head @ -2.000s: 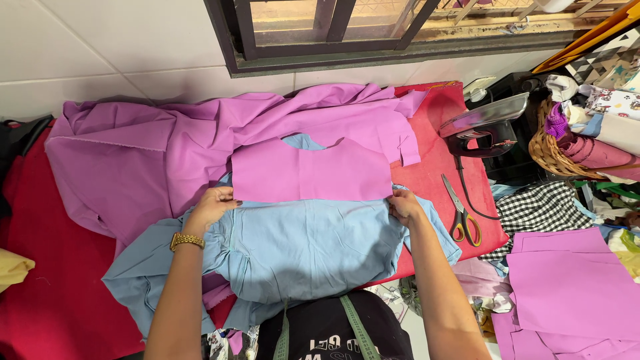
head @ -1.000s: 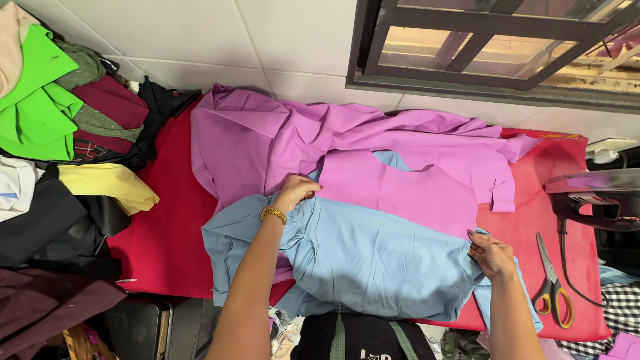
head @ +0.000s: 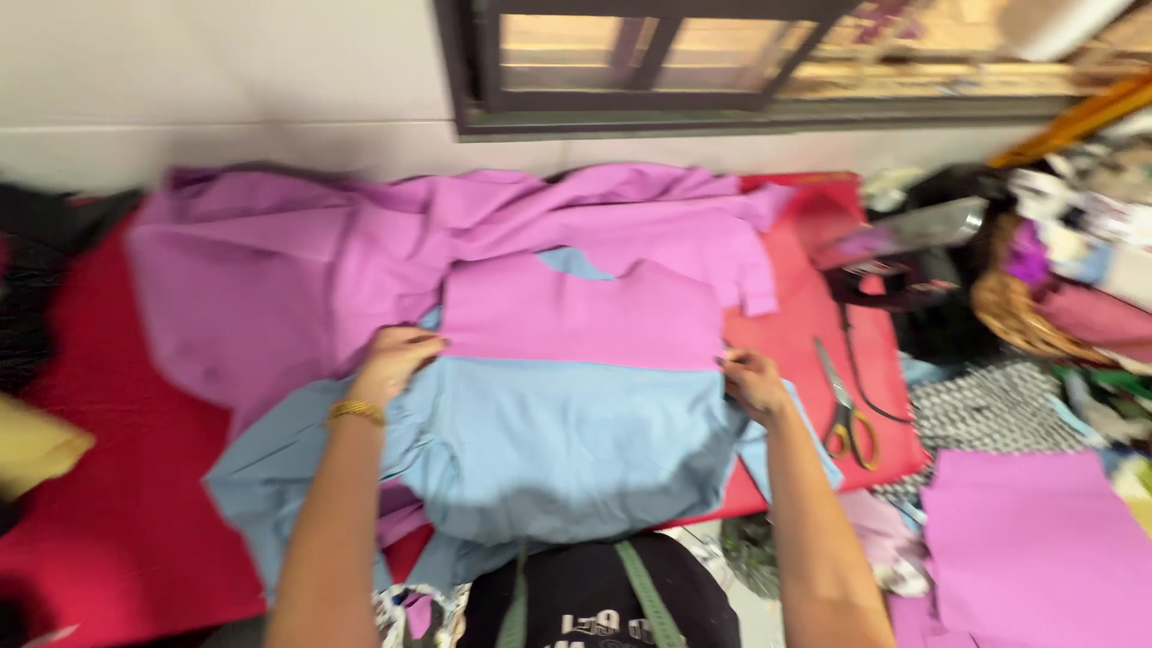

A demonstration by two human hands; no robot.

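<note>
A cut piece of purple fabric (head: pixel 585 315) lies over the upper part of a light blue garment (head: pixel 576 441), whose blue shows at the piece's curved neck notch. My left hand (head: pixel 396 360), with a gold-coloured watch or bracelet at the wrist, pinches the lower left corner of the purple piece. At the opposite lower corner, my right hand (head: pixel 754 382) pinches the fabric between thumb and fingers. A larger crumpled purple cloth (head: pixel 261 279) spreads behind and to the left, partly under the piece.
Scissors (head: pixel 846 414) and an iron (head: pixel 900 252) with its cord rest at the right of the red-covered table (head: pixel 117 504). More purple fabric (head: pixel 1035 540) and a wicker basket (head: pixel 1017 315) are farther right. A window frame (head: pixel 630 112) borders the back.
The view swung left, then back right. Both hands stay at the purple piece's lower corners; its lower edge now lies straighter across the blue garment than one second ago.
</note>
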